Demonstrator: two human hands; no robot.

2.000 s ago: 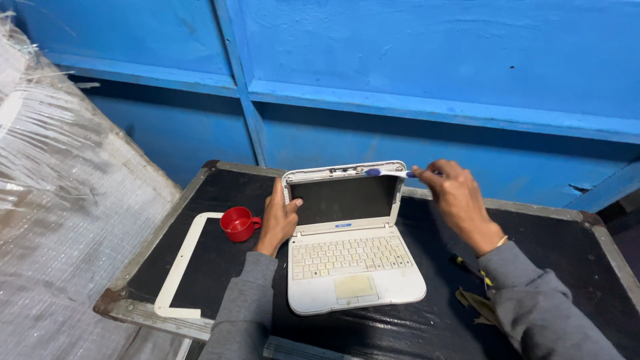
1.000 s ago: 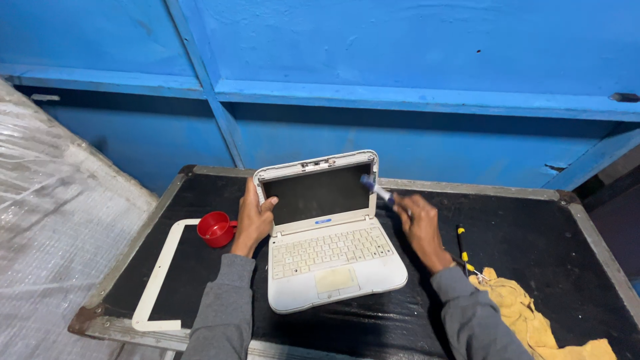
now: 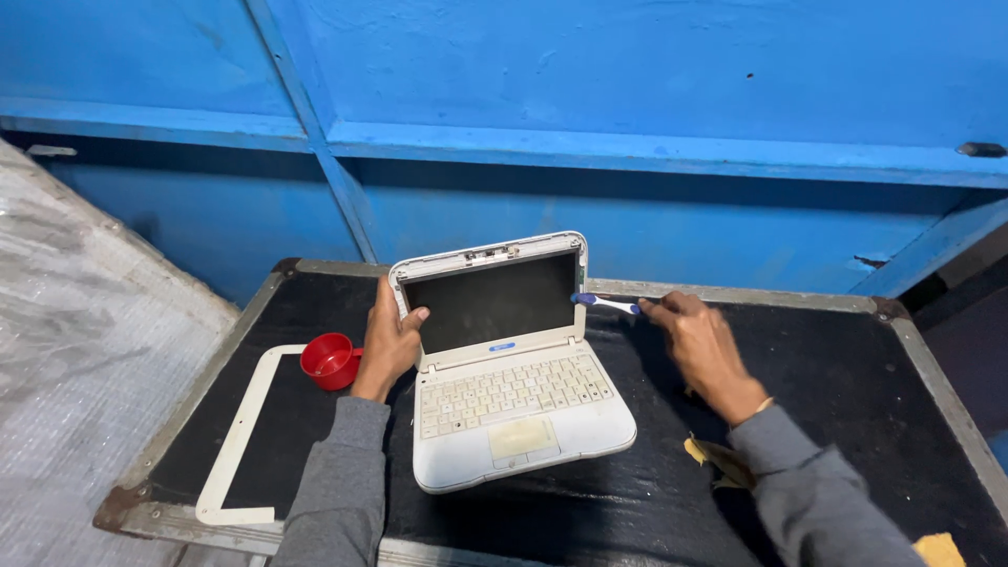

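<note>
A small white laptop (image 3: 524, 413) stands unfolded on the black table, its screen (image 3: 492, 303) dark and its bezel off, so the frame's inner edge shows. My left hand (image 3: 391, 335) grips the left side of the lid, thumb over the screen's front. In my right hand (image 3: 697, 342) is a blue and white toothbrush (image 3: 610, 302), its head at the right edge of the screen. The detached white bezel (image 3: 236, 429) lies left of the laptop, partly hidden by my left sleeve. A red plastic cup (image 3: 329, 361) stands between bezel and left hand.
The black table has a metal-trimmed edge (image 3: 945, 394). A yellow cloth (image 3: 718, 461) lies partly under my right forearm, with another yellow piece (image 3: 939, 550) at the lower right. A blue wall (image 3: 630, 228) rises behind the table. Plastic-wrapped material (image 3: 87, 354) stands at the left.
From the top edge of the lid two seconds ago, the toothbrush in my right hand has moved down to the screen's right edge. My left hand still holds the lid.
</note>
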